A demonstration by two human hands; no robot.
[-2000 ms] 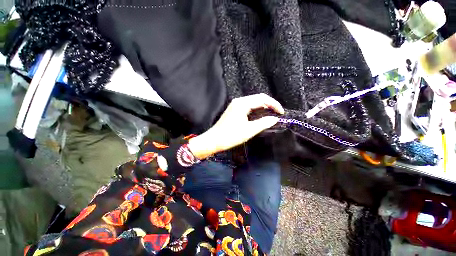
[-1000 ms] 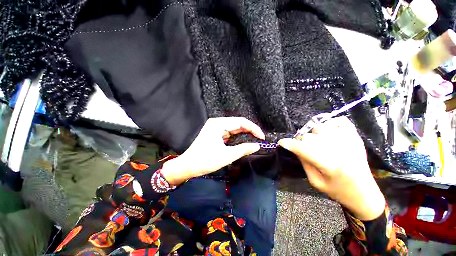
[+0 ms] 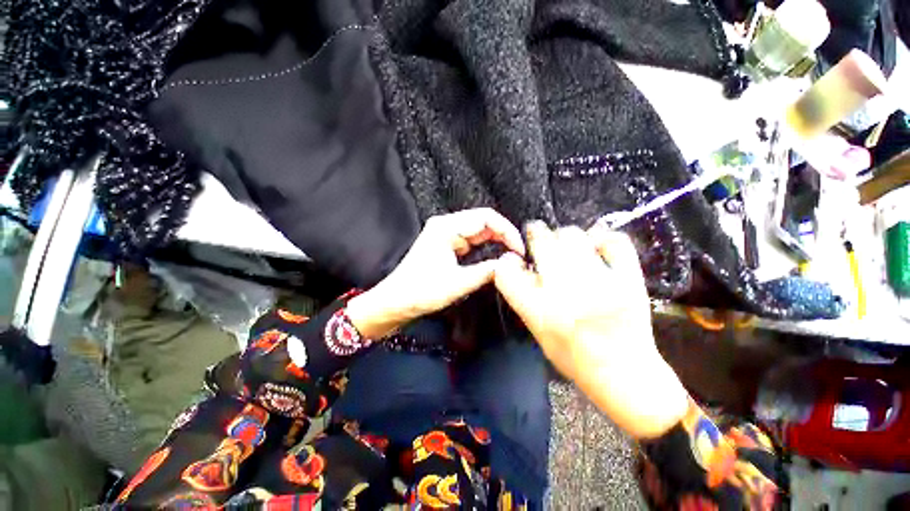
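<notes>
The dark tweed jacket (image 3: 449,130) lies over the table edge, with its smooth black lining (image 3: 299,150) spread to the left. My left hand (image 3: 434,267) pinches the hem edge between thumb and fingers. My right hand (image 3: 589,304) is close against it, with thumb and fingertips closed at the same spot on the hem. The fingers hide the hem there, and the chain cannot be made out. I cannot see a needle or thread at my right fingertips. A pocket with flecked braid trim (image 3: 604,162) lies right of my hands.
A loose trim pile (image 3: 100,130) is at the upper left. A narrow white strip (image 3: 664,200) crosses the jacket. Pale cylinders (image 3: 836,92), a blue textured lump (image 3: 801,297) and small tools clutter the right side. A red object (image 3: 848,414) is below the table.
My right hand, out of view at first, has come in and moved left until it meets my left hand. The chain, seen along the hem before, is now hidden. The view has shifted slightly.
</notes>
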